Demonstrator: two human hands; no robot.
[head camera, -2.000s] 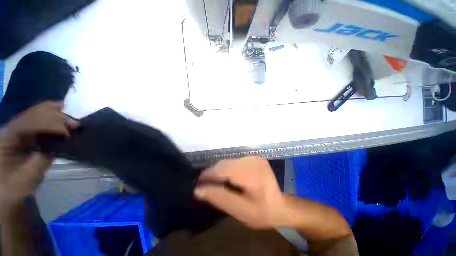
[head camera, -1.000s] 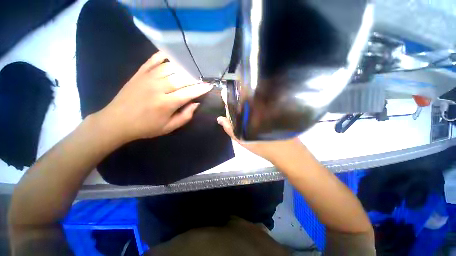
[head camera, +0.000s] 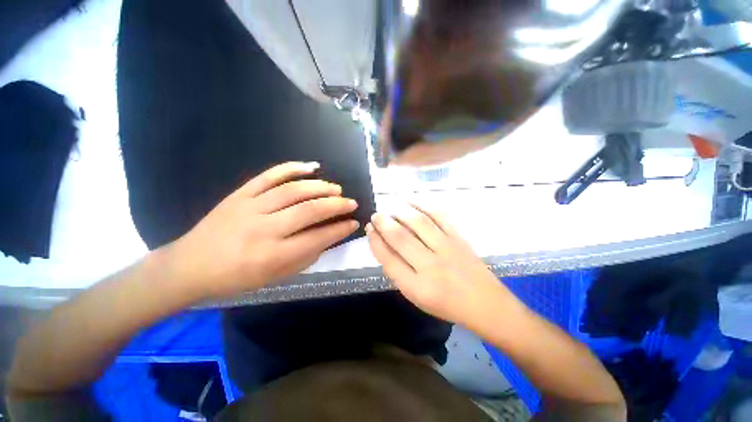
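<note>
A large black fabric panel (head camera: 214, 124) lies flat on the white table, its right edge running up to the needle area (head camera: 359, 111) of the sewing machine. My left hand (head camera: 264, 227) lies flat on the panel's lower part, fingers pointing right. My right hand (head camera: 425, 260) is just right of the panel's lower right corner, its fingertips touching or very near the edge; a grip cannot be made out. The presser foot is small and partly hidden by the shiny curved metal part (head camera: 462, 82) close to the camera.
A black stack of cut pieces (head camera: 33, 169) lies at the table's left. A dark slotted tool (head camera: 585, 180) and an orange tip (head camera: 703, 147) are on the right. The curved table edge (head camera: 528, 265) has ruler marks. Blue crates (head camera: 540, 309) with black pieces stand below.
The black panel has moved up past the needle. My left hand has come down from beside the needle onto the lower panel. My right hand has come out from behind the shiny metal part.
</note>
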